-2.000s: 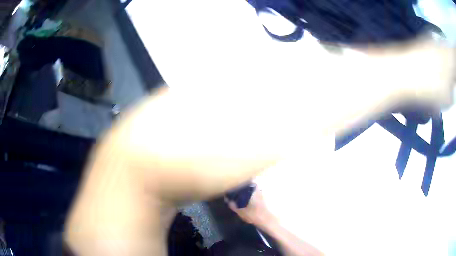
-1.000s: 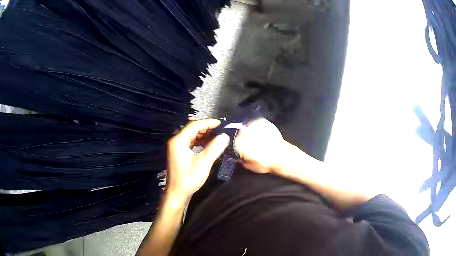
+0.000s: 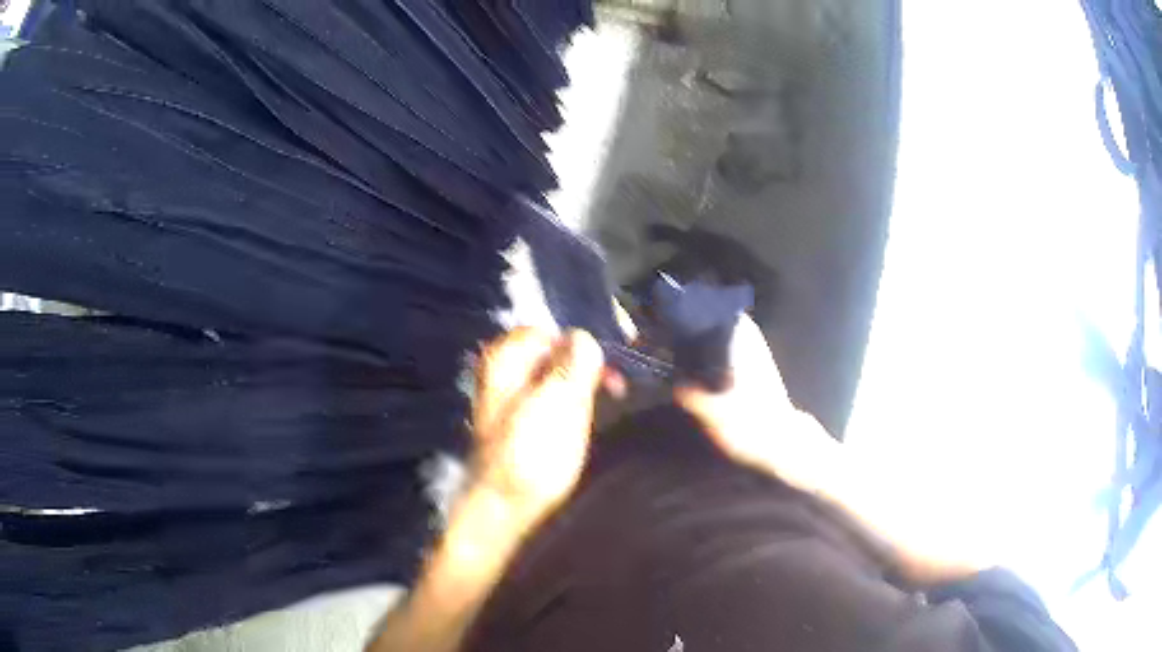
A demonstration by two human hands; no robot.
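Note:
My left hand (image 3: 535,414) is blurred at the ragged ends of the hanging navy strips, its fingers closed on the end of a dark strip (image 3: 573,274) that runs from the hanging strips. My right hand (image 3: 745,389) is just to its right, shut on a folded handful of dark strips (image 3: 698,325). A thin strip edge stretches between both hands. My right fingers are partly hidden by the handful. No white tag can be made out.
A broad curtain of hanging navy strips (image 3: 229,255) fills the left side. A bright white table (image 3: 994,255) is at the right, with narrow blue strips (image 3: 1128,140) on its far side. Dark scraps lie on the grey floor (image 3: 714,140) between them.
The hands were close together over a strip with a white piece; now my right hand has moved right with the handful, and my left hand has moved slightly right and grips a strip.

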